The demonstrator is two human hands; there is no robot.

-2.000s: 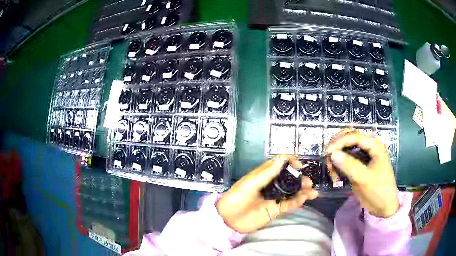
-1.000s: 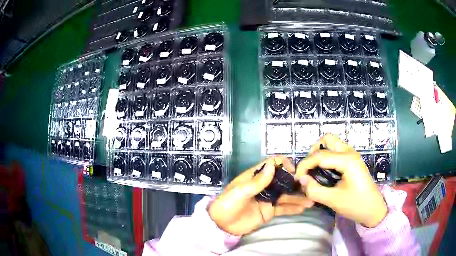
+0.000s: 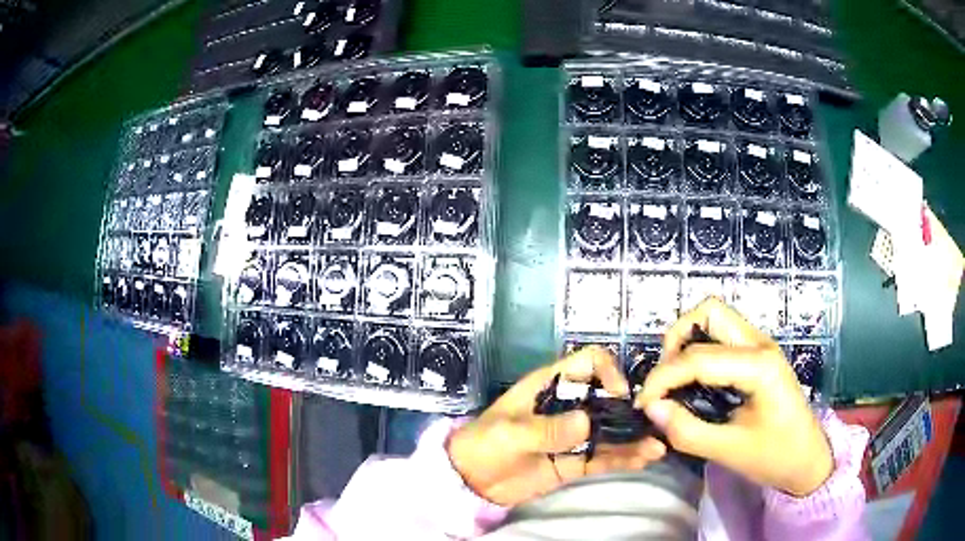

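My left hand (image 3: 540, 428) is closed around a round black lens assembly (image 3: 616, 420), low in front of me, just past the front edge of the right tray. My right hand (image 3: 741, 402) is beside it, fingertips at the lens assembly, with a dark object (image 3: 707, 399) in its curled fingers; I cannot tell exactly what it is. The right blister tray (image 3: 706, 199) has black labelled units in its back rows and a silvery row in front of them. My hands hide part of its front row. The middle blister tray (image 3: 492, 201) holds rows of black units.
A smaller clear tray (image 3: 159, 217) lies at the far left, with a white card (image 3: 235, 227) beside it. Dark ridged trays (image 3: 698, 32) stand at the back. A whitish bottle (image 3: 907, 127) and paper sheets (image 3: 887, 185) lie at right. A red-edged bin (image 3: 280, 454) is below left.
My hands are lower than two seconds ago, and my right hand has moved left, against the lens assembly in my left hand. The lens assembly has been turned; the trays' units look the same.
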